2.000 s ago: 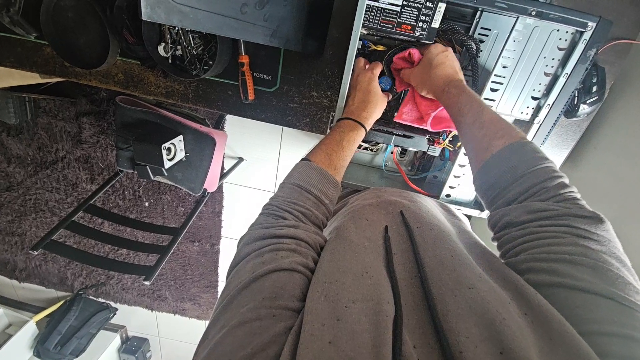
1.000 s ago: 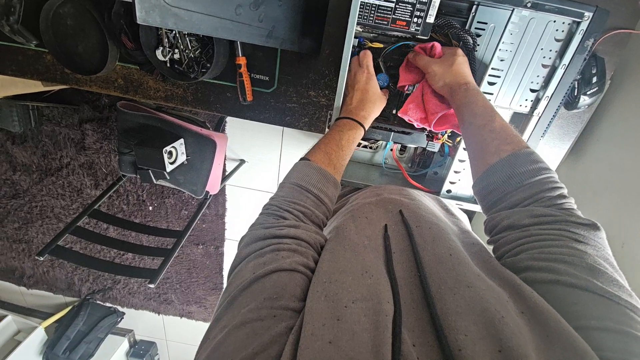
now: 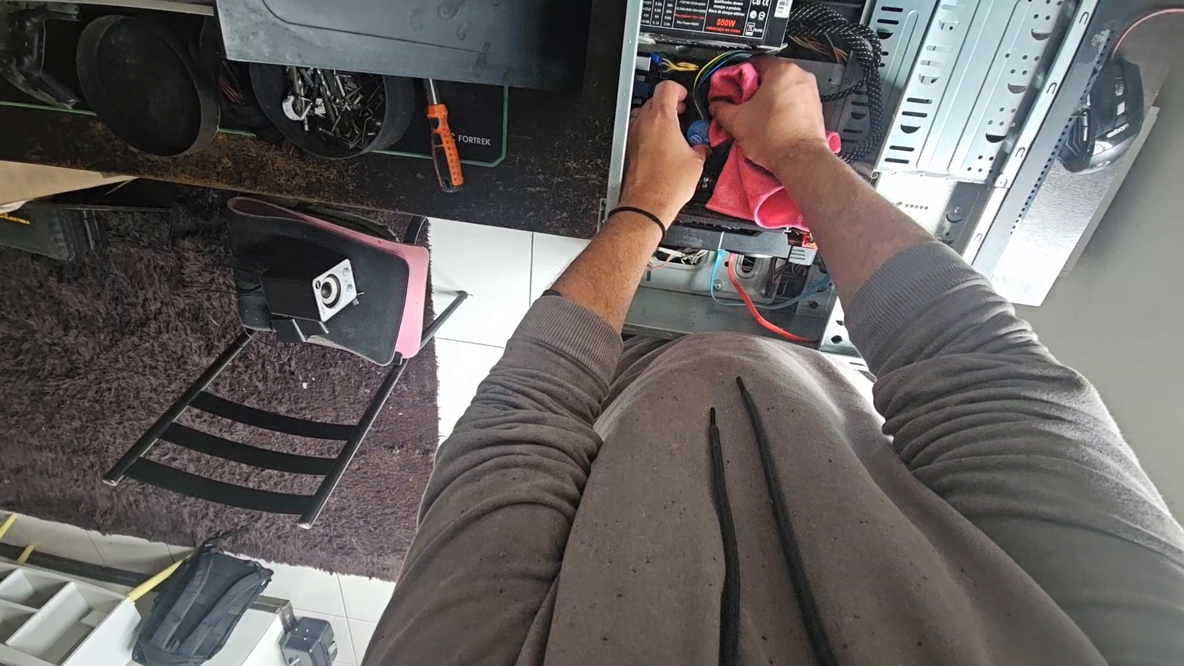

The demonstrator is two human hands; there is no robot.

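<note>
An opened desktop computer case (image 3: 943,92) lies at the upper right, with a power supply (image 3: 717,20) at its top and a black braided cable bundle (image 3: 865,74) beside it. My right hand (image 3: 772,106) is inside the case, gripping a pink cloth (image 3: 749,190) whose loose part hangs over dark components. To its left, my left hand (image 3: 661,148) reaches in with bent fingers by a small blue round part (image 3: 697,132); whether it grips anything is hidden. Below both hands, a red cable (image 3: 763,319) and a thin blue cable run along the case's lower edge.
On the dark table (image 3: 536,185) at upper left are an orange-handled screwdriver (image 3: 444,148), a round container of screws (image 3: 338,106) and a dark panel (image 3: 398,42). A chair (image 3: 319,277) bearing a small speaker (image 3: 333,289) stands on the rug. A computer mouse (image 3: 1103,116) is at far right.
My right hand has shifted with the pink cloth, first downward and then back up toward the cables below the power supply. My left hand stays at the case's left side.
</note>
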